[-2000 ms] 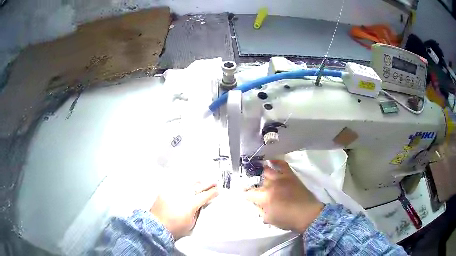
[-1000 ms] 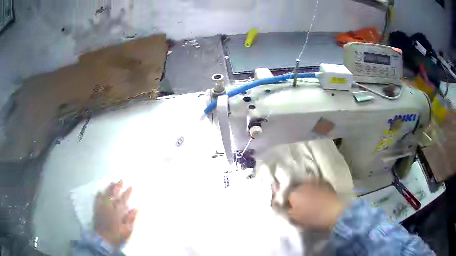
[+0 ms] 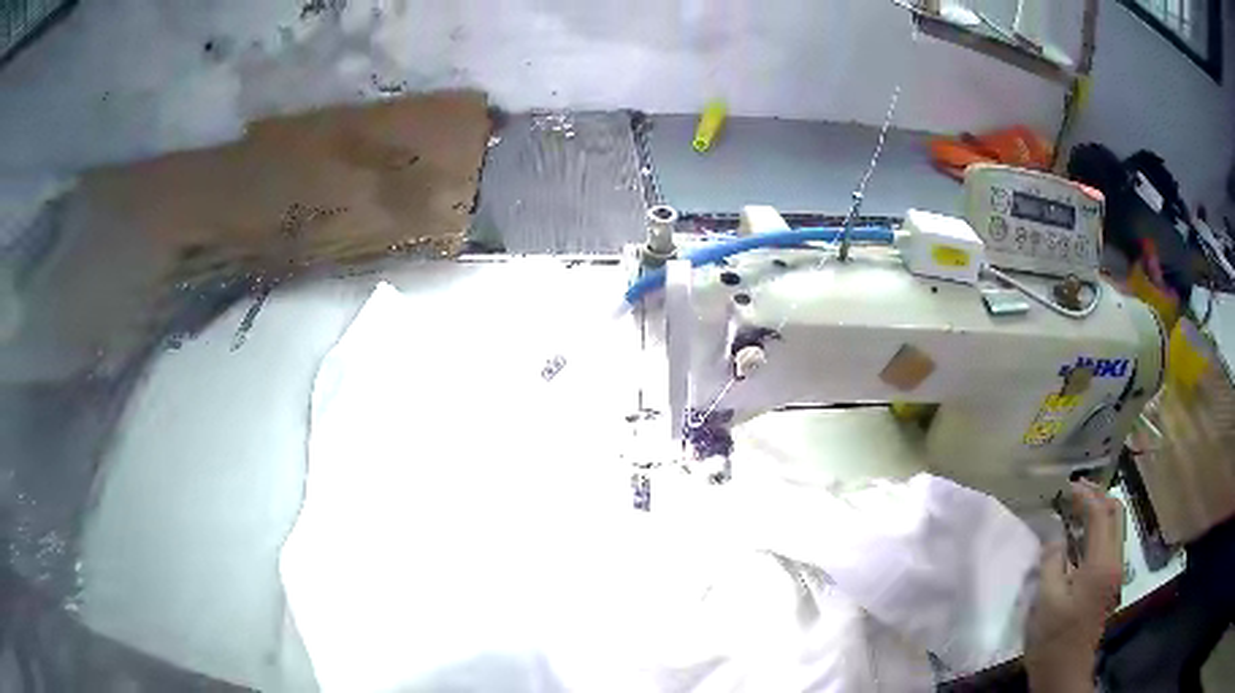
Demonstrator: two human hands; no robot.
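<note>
A large white fabric piece (image 3: pixel 447 501) lies spread over the table left of and in front of the needle area, glaring under the lamp. Its loose, crumpled part (image 3: pixel 935 555) bunches up in front of the sewing machine (image 3: pixel 867 339). The presser foot and needle (image 3: pixel 707 447) are small and dark at the fabric. My right hand (image 3: pixel 1077 575) is at the machine's right end, beyond the crumpled fabric, its fingers up against a dark part. Whether it holds anything cannot be told. The red-handled snips are not visible there. My left hand is out of the picture.
A blue hose (image 3: pixel 772 241) runs along the machine head to a white box (image 3: pixel 941 247). A control panel (image 3: pixel 1033 224) stands behind it. Brown cardboard (image 3: pixel 366 176), a yellow-green tool (image 3: pixel 710 125) and an orange cloth (image 3: pixel 995 149) lie at the back.
My left hand has left the fabric and the picture. My right hand has moved from the fabric to the machine's right end. The fabric has spread and bunched towards the right.
</note>
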